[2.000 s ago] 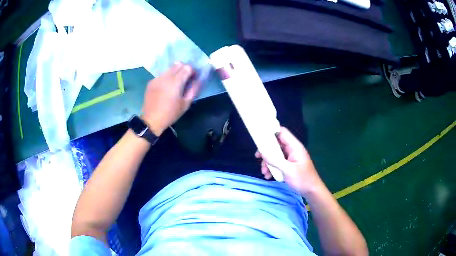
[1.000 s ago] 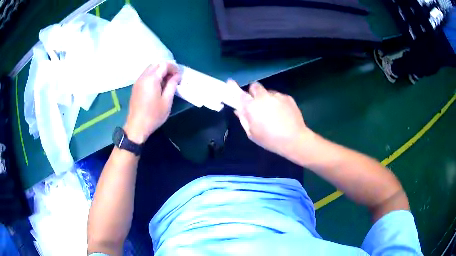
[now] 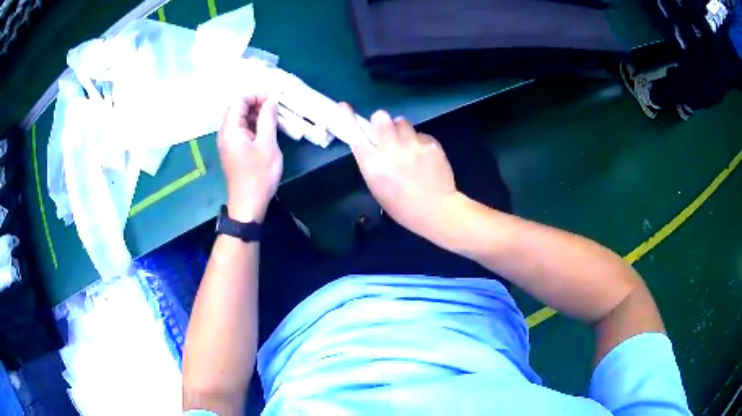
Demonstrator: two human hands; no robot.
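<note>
A long white plastic part (image 3: 313, 112) slants over the bench's front edge, with dark slots along it. My right hand (image 3: 404, 169) is closed around its lower right end. The upper left end merges with the white protective sleeves (image 3: 163, 89) on the bench; I cannot tell how far it is inside one. My left hand (image 3: 250, 154), with a black watch on the wrist, is at the part's upper left, fingers curled against the white sleeve material. Whether the fingertips pinch a sleeve is hidden by glare.
A black tray (image 3: 488, 36) lies on the green bench at upper right. A white heap of sleeves (image 3: 118, 349) in a blue-edged bag is below the bench edge at left. Dark trays with white parts are at far left. A person's shoe (image 3: 640, 91) shows at right.
The part has swung from upright-slanting to lying over the bench edge, its far end now among the sleeves. My right hand has moved up and left with it.
</note>
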